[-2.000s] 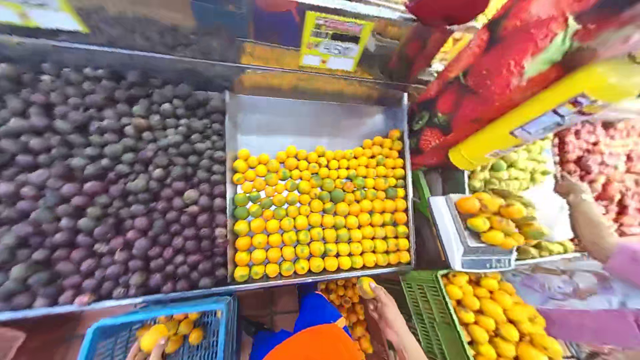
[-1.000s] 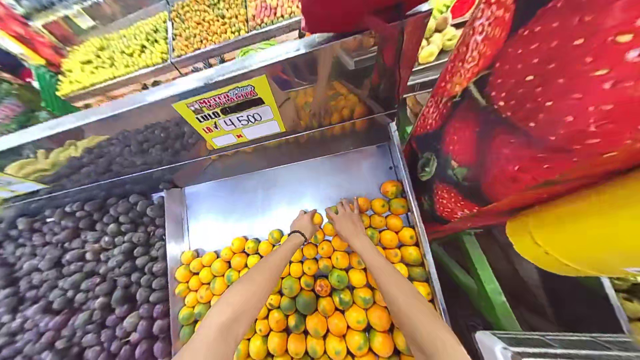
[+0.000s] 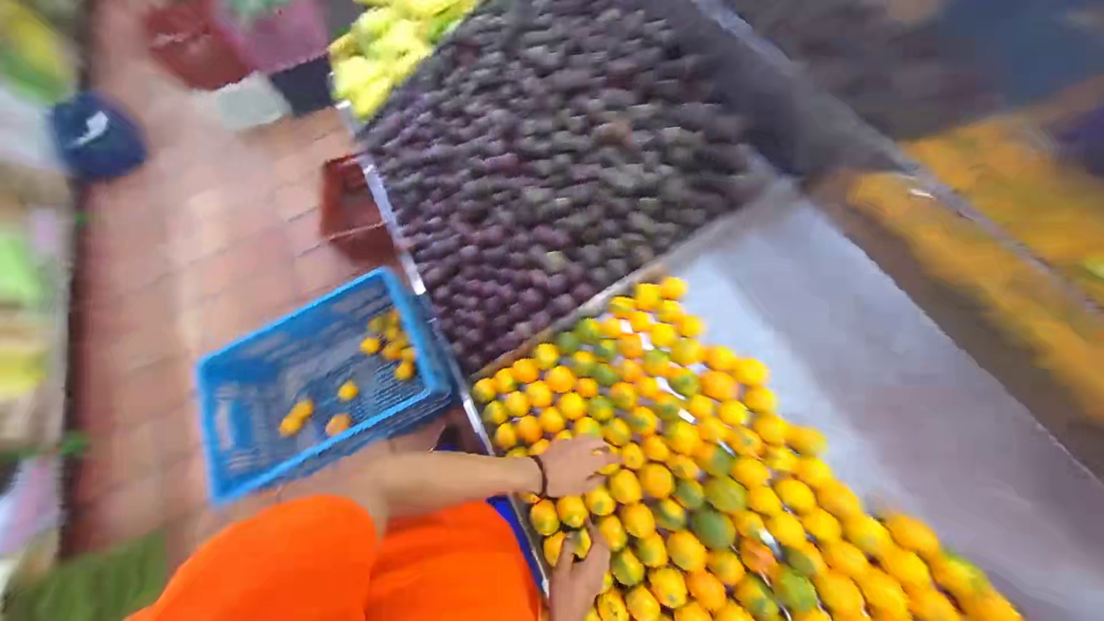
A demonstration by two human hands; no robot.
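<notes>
Round orange and green fruits [image 3: 655, 479] lie in close rows in a metal display bin. My left hand [image 3: 580, 466], with a dark bracelet at the wrist, rests on the rows near the bin's front edge; its fingertips touch a fruit, and whether they grip it is unclear. Just below it in the view, my right hand [image 3: 582, 573] has a fruit between thumb and finger, among the front rows. A blue plastic crate [image 3: 297, 323], with several loose orange fruits inside, stands beside the bin, left of my hands.
Dark purple fruits [image 3: 552, 172] fill the adjoining bin, with yellow fruits [image 3: 388, 52] beyond. The orange bin's bare metal base [image 3: 802, 302] shows behind the rows. A reddish crate [image 3: 349, 203] stands on the tiled floor [image 3: 207, 233] by the stand.
The view has swung strongly toward the left. My hands have moved from the back of the orange rows to the front rows near the bin's edge.
</notes>
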